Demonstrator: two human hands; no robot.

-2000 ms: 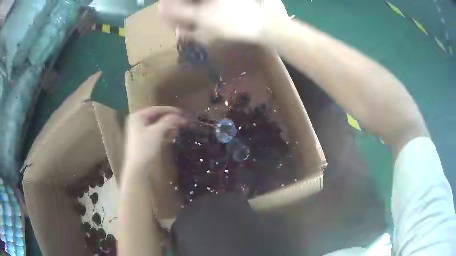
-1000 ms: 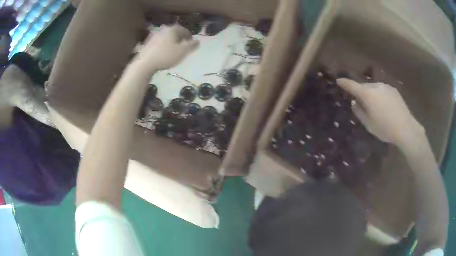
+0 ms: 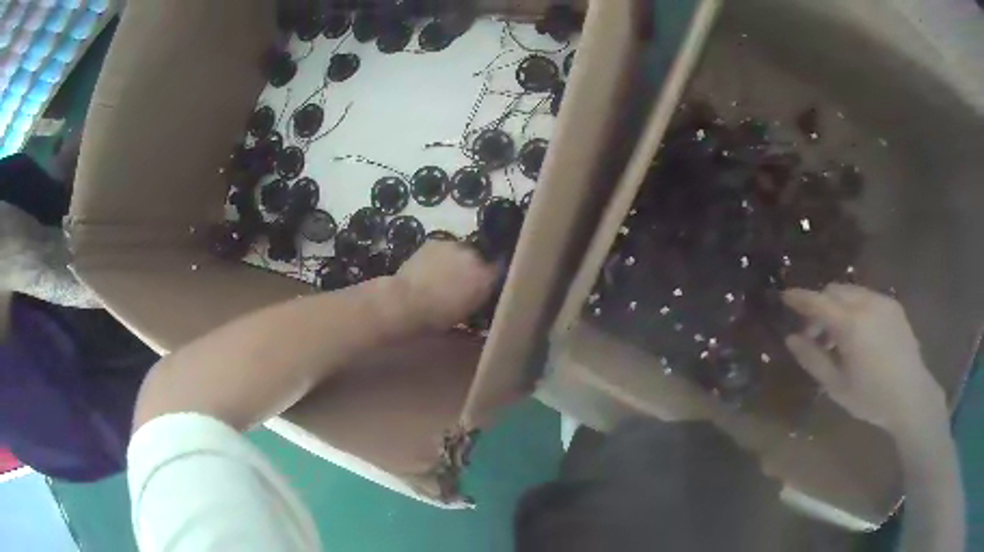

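Note:
My left hand [image 3: 448, 283] reaches into the packing carton [image 3: 162, 140], at its near right corner. Its fingers are blurred among black speaker units, and whether they grip one is hidden. Round speaker units [image 3: 429, 185] with thin lead wires lie around the edges of a white divider sheet [image 3: 378, 119]. My right hand [image 3: 847, 340] is in the source carton [image 3: 923, 140] at the right, fingertips at the edge of a dark tangled heap [image 3: 691, 226] dotted with white plugs. I cannot tell whether it holds anything.
The two cartons stand side by side, their walls [image 3: 577, 205] nearly touching. A torn flap corner [image 3: 455, 464] is at the near side. A person in purple [image 3: 65, 377] is at the left edge. A dark rounded shape [image 3: 637, 491] is at the bottom, over the green floor.
My left hand has moved from the far left of the packing carton to its near right. My right hand has moved nearer within the source carton. The view has shifted slightly.

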